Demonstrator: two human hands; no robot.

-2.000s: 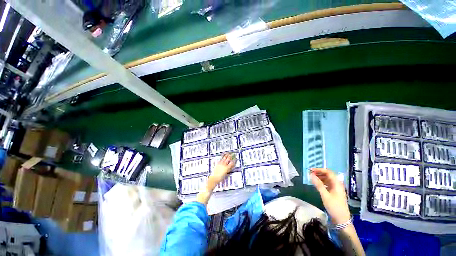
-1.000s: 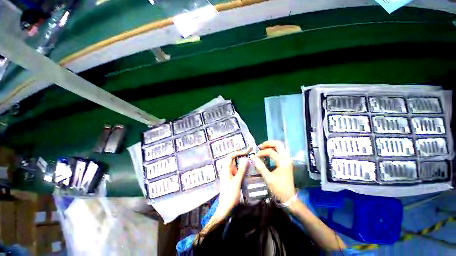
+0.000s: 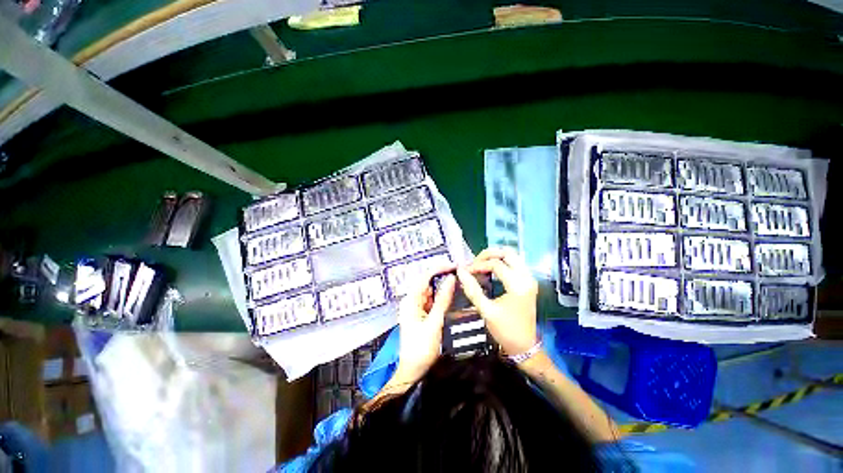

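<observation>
A dark slotted panel (image 3: 465,334) with pale bars is held close to my body, between my hands. My left hand (image 3: 426,314) holds the panel's left side. My right hand (image 3: 504,300) is on its right side, with thumb and fingertips pinched near the panel's top edge. Whether a small piece is between the fingertips cannot be told. The left blister tray (image 3: 344,261) holds slotted panels and has one empty pocket in the middle column. The light-blue adhesive sheet (image 3: 522,212) lies between this tray and the filled right tray (image 3: 707,231).
Two smooth dark covers (image 3: 177,220) and a cluster of dark parts with pale strips (image 3: 127,290) lie at left. A clear plastic bag (image 3: 157,388) hangs below them. A slanted white post (image 3: 139,115) stands behind the left tray. A blue plastic stool (image 3: 670,377) is below right.
Since two seconds ago, a panel has left the left tray's middle pocket and both hands have come together on it. Over the last second the hands stay together while the view shifts slightly.
</observation>
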